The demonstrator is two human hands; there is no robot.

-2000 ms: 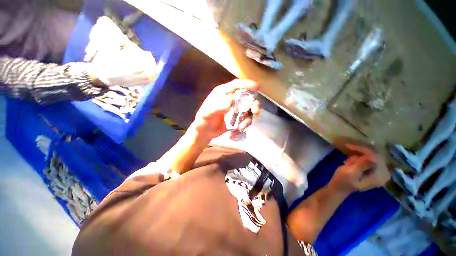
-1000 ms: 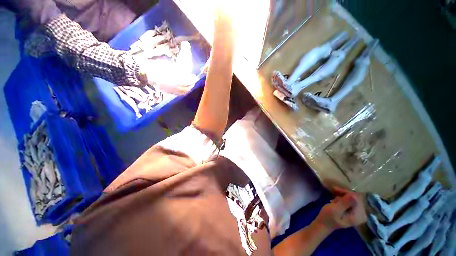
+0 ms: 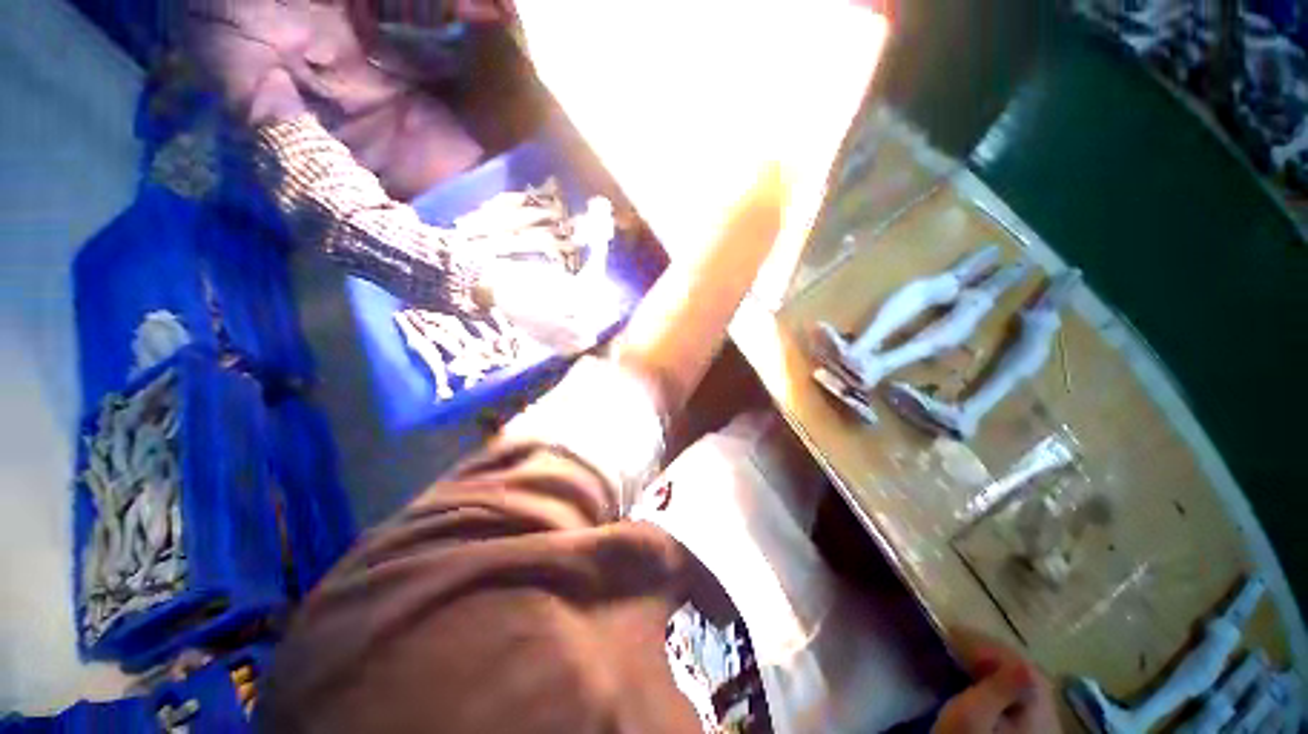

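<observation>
My left forearm (image 3: 703,294) reaches forward over the near bench edge into strong glare. My left hand is washed out there, so its fingers and anything in them cannot be made out. My right hand (image 3: 990,694) is low at the bench's front edge, blurred and cut off by the picture's bottom; its hold cannot be told. Pale grey-white doll legs (image 3: 990,351) with dark-striped feet lie on the brown bench (image 3: 897,495). More legs (image 3: 1198,681) overlap at the lower right. A shiny clear taped patch (image 3: 1021,476) lies between the groups.
A neighbouring worker's checked sleeve (image 3: 359,215) reaches over a blue bin (image 3: 395,394) of pale parts. Another blue bin (image 3: 223,531) of long grey parts stands at the far left. A green conveyor belt (image 3: 1148,215) runs behind the bench. White cloth (image 3: 746,538) covers my lap.
My left hand held a small grey-white part above my lap, then my arm stretched forward into the glare. The view has shifted, and my right hand now sits lower, at the picture's bottom edge.
</observation>
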